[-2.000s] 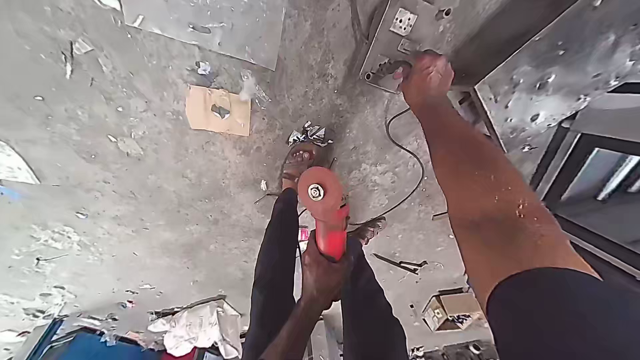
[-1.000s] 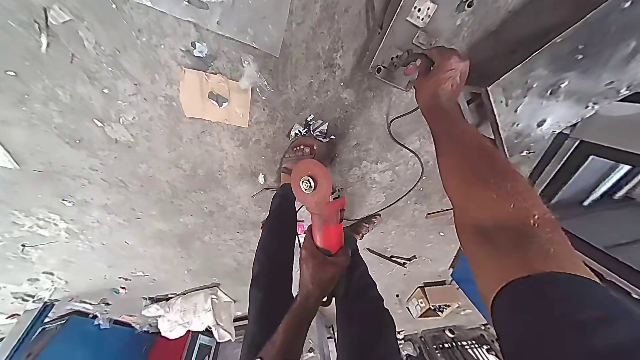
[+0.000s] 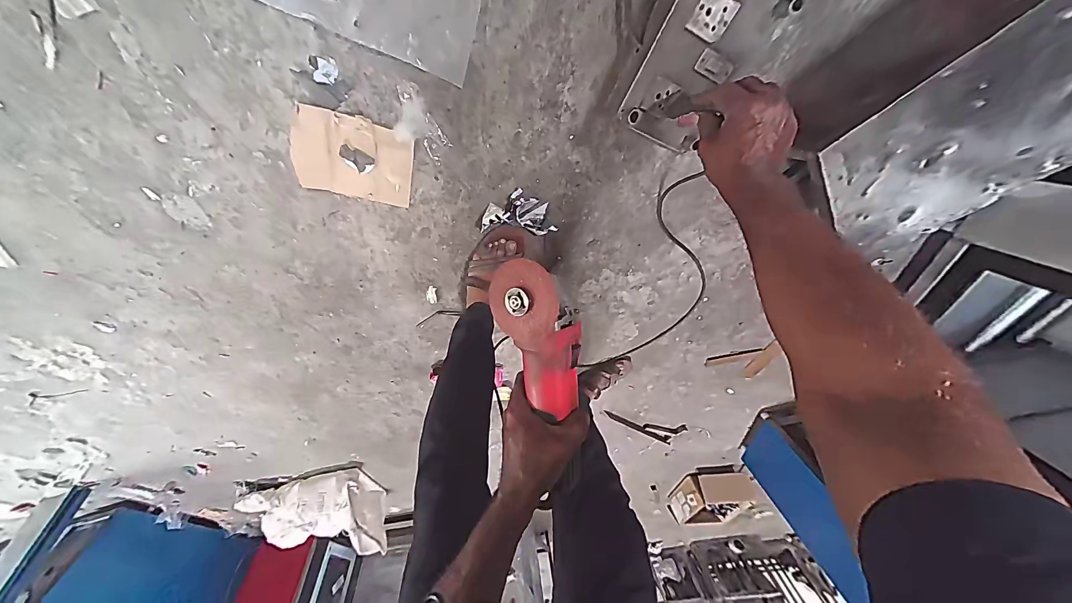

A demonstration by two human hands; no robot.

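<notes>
My left hand [image 3: 540, 444] is closed around the red body of an angle grinder [image 3: 553, 377], held between my legs. Its reddish-brown disc [image 3: 536, 322] faces up, near one of my sandalled feet. At the upper right, my right hand [image 3: 749, 126] grips what looks like a dark plug [image 3: 682, 106] at the corner of a grey board with sockets [image 3: 713, 64]. My fingers partly hide the plug, so I cannot tell whether it sits in a socket. A black cable [image 3: 699, 285] curves over the floor from near that hand to the grinder.
Cardboard with a hole [image 3: 314, 159] and crumpled foil [image 3: 523, 209] lie on the concrete floor. A metal sheet [image 3: 410, 29] is at the top. Pitted metal [image 3: 963, 126] stands right. Lower down are a white sack [image 3: 327, 507], a small carton [image 3: 712, 494], tools [image 3: 737, 574] and blue panels [image 3: 804, 502].
</notes>
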